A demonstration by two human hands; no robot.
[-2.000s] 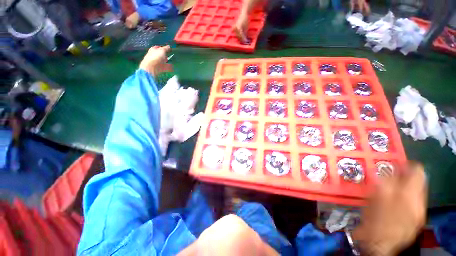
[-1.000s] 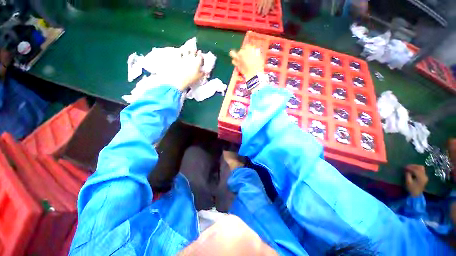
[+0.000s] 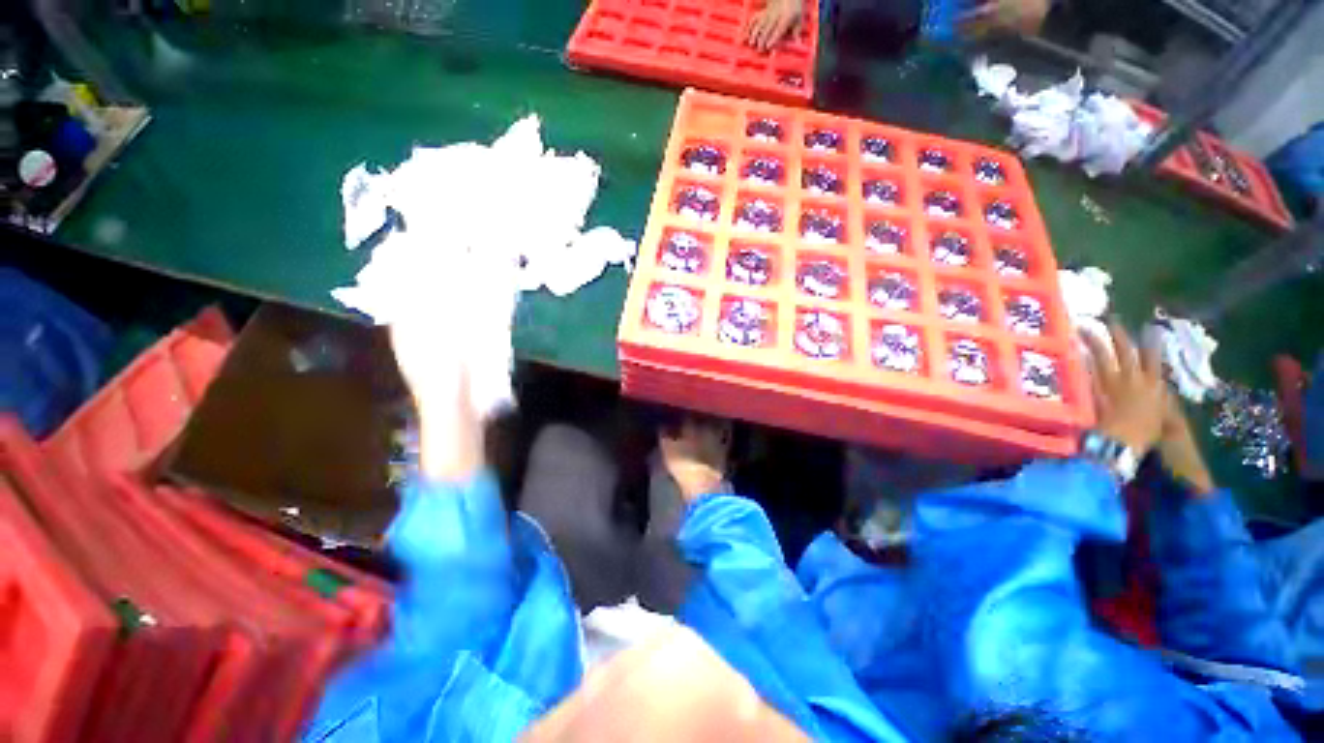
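Observation:
My left hand is blurred and very bright at the near edge of a crumpled white wipes pile; whether it holds a wipe is unclear. My right hand is low over my lap, near the bench edge; its fingers are in shadow and I cannot tell what they hold. An orange-red compartment tray lies right of the wipes on top of another tray. Round shiny parts, probably watch heads, sit in its pockets, except the far left corner pocket, which is empty.
A neighbour's hand with a wristwatch is at the tray's right edge. Another hand touches a far tray. Spare trays lean at lower left beside a brown box. More wipes lie at right.
My left hand has come from beyond the bench back to the wipes, then down toward me. The neighbour's watch-wearing arm has moved off the tray to the right. My right hand remains low.

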